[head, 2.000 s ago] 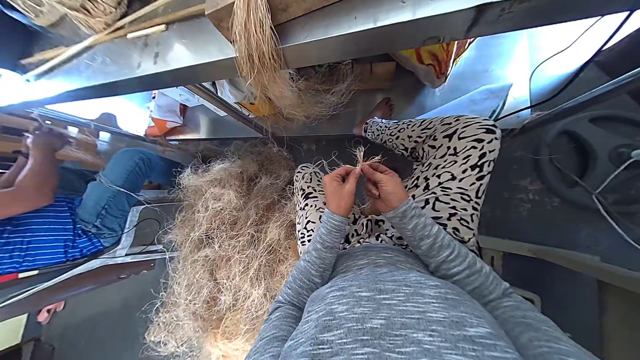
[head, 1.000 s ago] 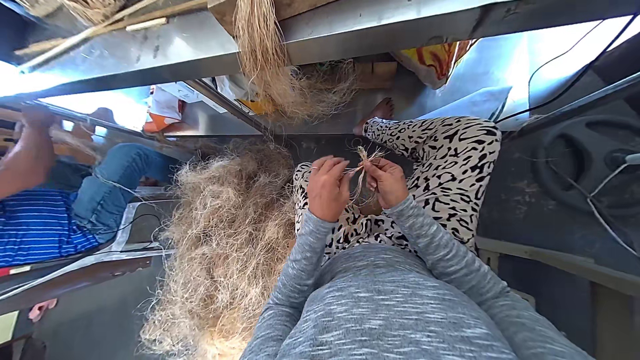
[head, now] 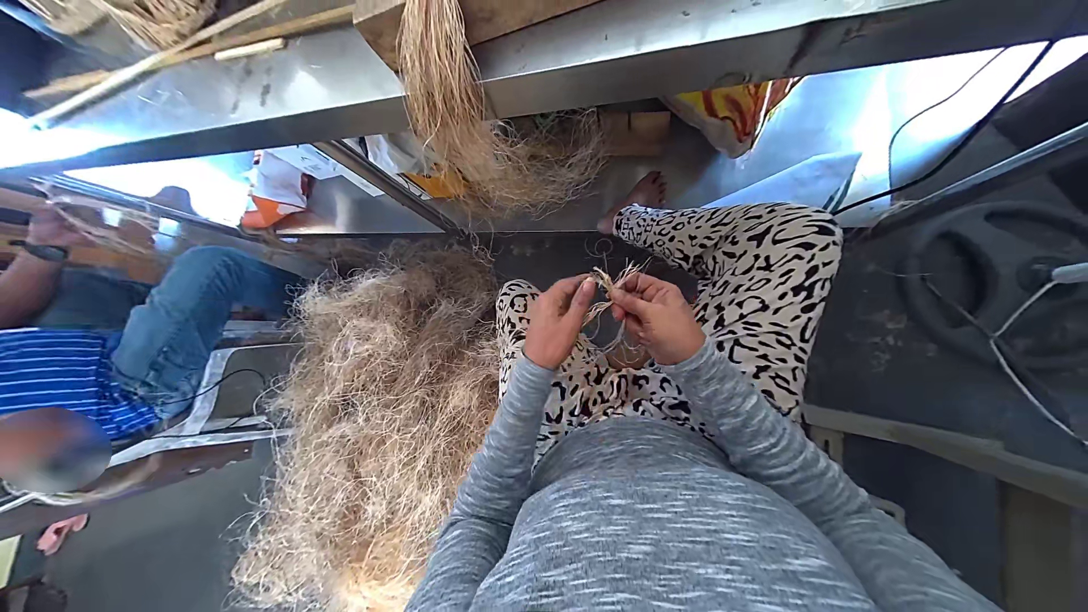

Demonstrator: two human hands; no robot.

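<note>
Above my lap, my left hand [head: 558, 321] and my right hand [head: 659, 316] pinch a small bundle of pale plant fibres [head: 608, 285] between them, fingertips close together. Short loose ends stick up from the bundle, and thin strands hang below it between the hands. A big tangled heap of dry tan fibre [head: 382, 408] lies at my left side, beside my knee. In front, a long hank of fibres [head: 438, 76] hangs over the edge of the metal table, its frayed ends spreading below.
The metal table [head: 595, 72] crosses the front, with wooden sticks [head: 161, 59] at its left end. A person in a striped shirt and jeans [head: 72, 374] sits at far left. Cables and a dark wheel-shaped object [head: 990, 280] are at right, a printed sack [head: 735, 115] under the table.
My left hand, spread beside the bundle one second ago, is now closed in on it. My right hand has kept its hold. The person at left has leaned so that their head shows.
</note>
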